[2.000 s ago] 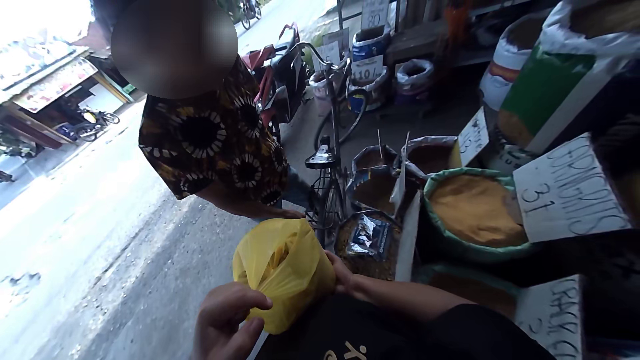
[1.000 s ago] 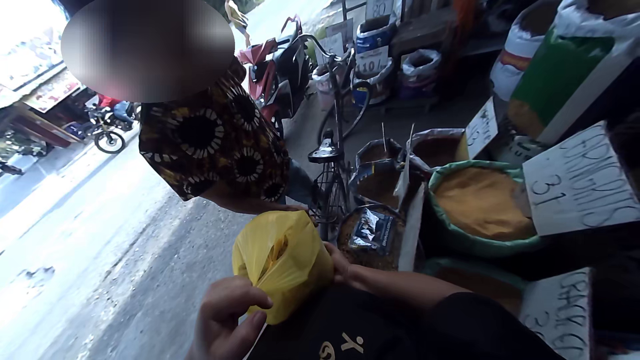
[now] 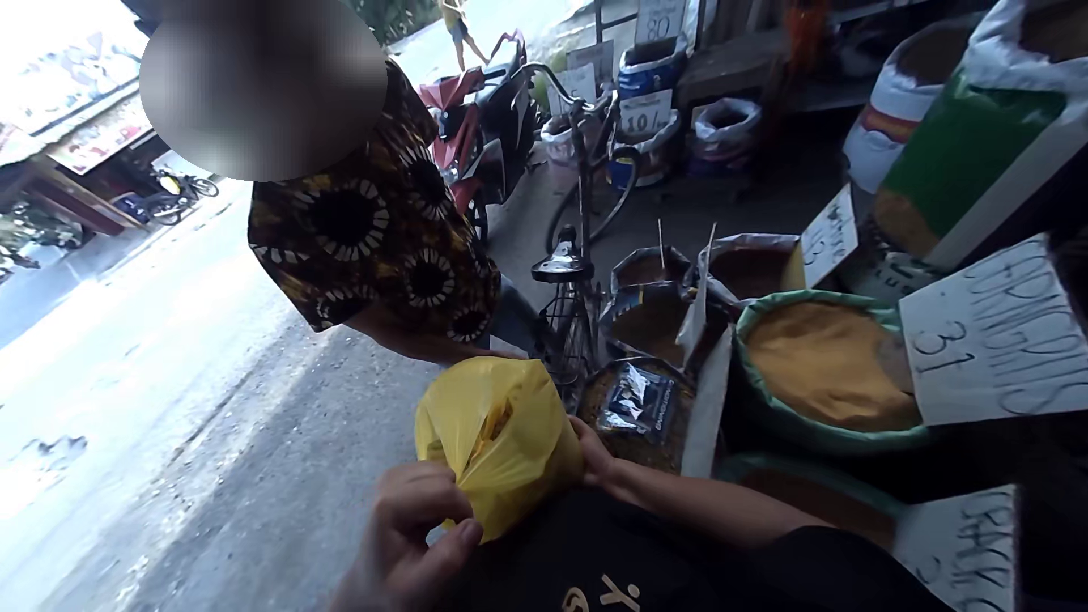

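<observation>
A full yellow plastic bag [image 3: 510,450] is held against the front of my dark shirt, with a narrow gap in its gathered top. My left hand [image 3: 425,518] is at the bag's near left side, fingers curled and pinching its plastic near the thumb. Against the bag's right side rests my right hand [image 3: 595,455], its fingers partly hidden behind the bag. Just beyond the bag is the forearm of a person in a patterned shirt [image 3: 382,246]; that person's hand is mostly hidden by the bag.
A bicycle [image 3: 565,268] stands ahead, with a red motorcycle [image 3: 476,136] behind it. To the right are open sacks of feed or grain, including a green-rimmed sack [image 3: 765,399] of yellow meal, with handwritten price signs [image 3: 994,340]. A silvery packet [image 3: 637,399] lies on one sack. A road runs along the left.
The person in the patterned shirt has shifted a little, head first leftward and then back. A motorcycle on the road, seen nearer one second ago, is no longer there. My hands keep the same hold.
</observation>
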